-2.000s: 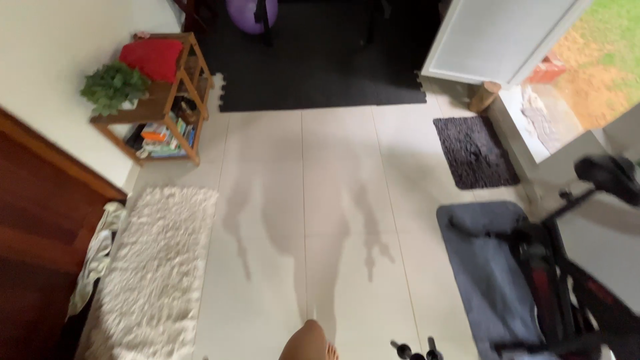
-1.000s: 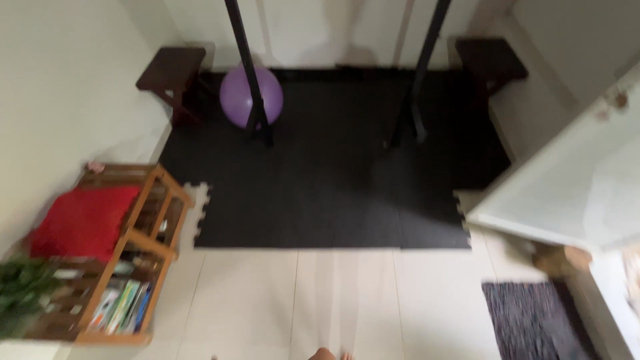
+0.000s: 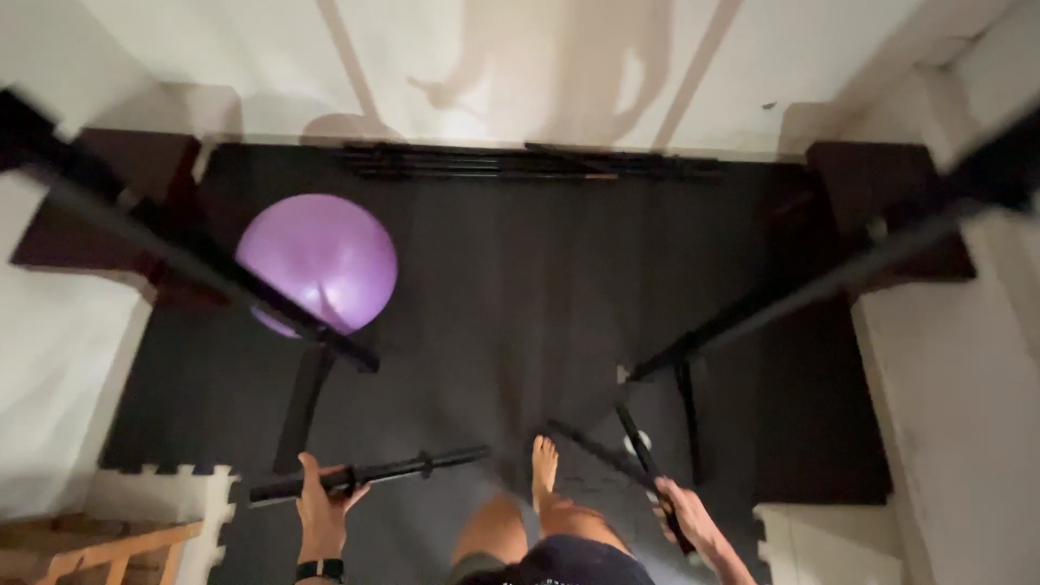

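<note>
My left hand (image 3: 322, 504), with a black band on its wrist, holds a black bar (image 3: 390, 470) with collar-like rings, which points right toward my legs. Its fingers are partly spread around the bar. My right hand (image 3: 681, 512) is closed around a second black bar (image 3: 638, 439), tilted up and to the left. Another dark bar (image 3: 597, 448) crosses near that hand; whether it is joined to the held one I cannot tell. My bare foot (image 3: 544, 467) is on the black foam mat (image 3: 504, 325) between the hands.
Black uprights stand at left (image 3: 244, 284) and right (image 3: 764, 305), with feet on the mat. A purple exercise ball (image 3: 325, 252) sits behind the left one. Dark stools (image 3: 122, 203) (image 3: 877, 179) flank the mat. Several rods (image 3: 487, 166) lie along the wall. A wooden shelf (image 3: 122, 552) is at lower left.
The view has moved forward from the tiled floor to the black mat. Both my hands, holding black bars, are now in view; a second ago neither showed.
</note>
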